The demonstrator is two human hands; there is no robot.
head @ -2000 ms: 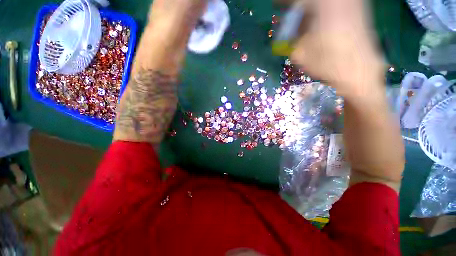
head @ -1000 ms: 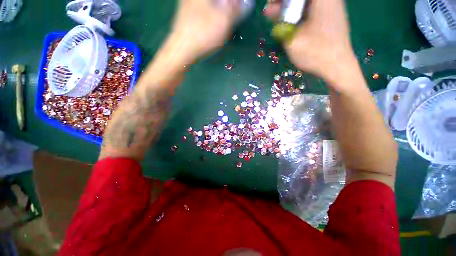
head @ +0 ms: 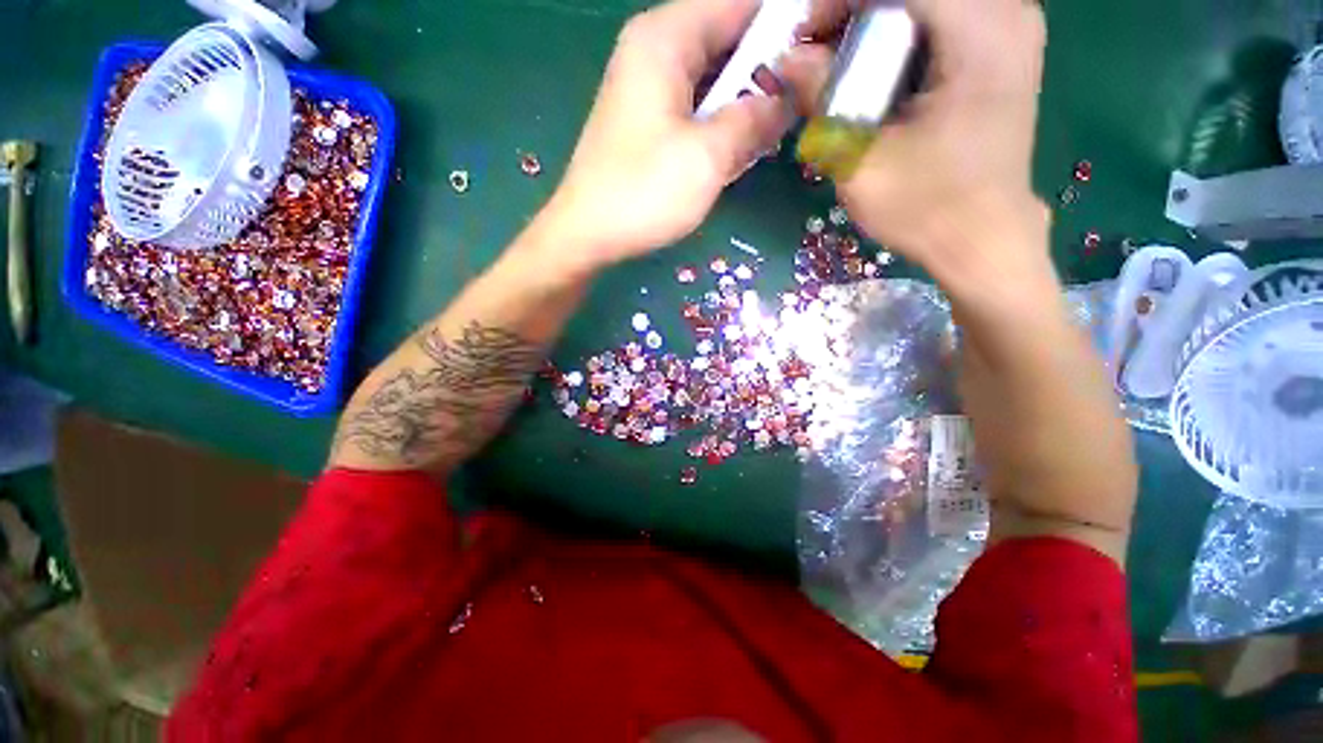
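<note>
My left hand (head: 660, 153) is bare and holds a white plastic part (head: 755, 58) at the top centre; the part is mostly hidden by the fingers and cut off by the upper edge. My right hand (head: 958, 131) is closed around a soft-face hammer (head: 871, 66), whose metal head and yellow face show beside the white part. The fingertips of both hands are close together, and a small dark reddish piece shows between them. A loose pile of shiny copper-red and silver discs (head: 682, 385) lies on the green bench below the hands.
A blue tray (head: 337, 341) of discs stands at left with a white fan (head: 196, 138) on it. A second hammer (head: 19, 240) lies left of it. A clear bag (head: 878, 537) lies by my right forearm. At right are a grey-white bracket (head: 1248, 203) and another fan (head: 1262, 392).
My left hand has moved right and down, closer to my right hand, with the white part now showing. The hammer stays in my right hand. Two loose discs now show left of my left hand.
</note>
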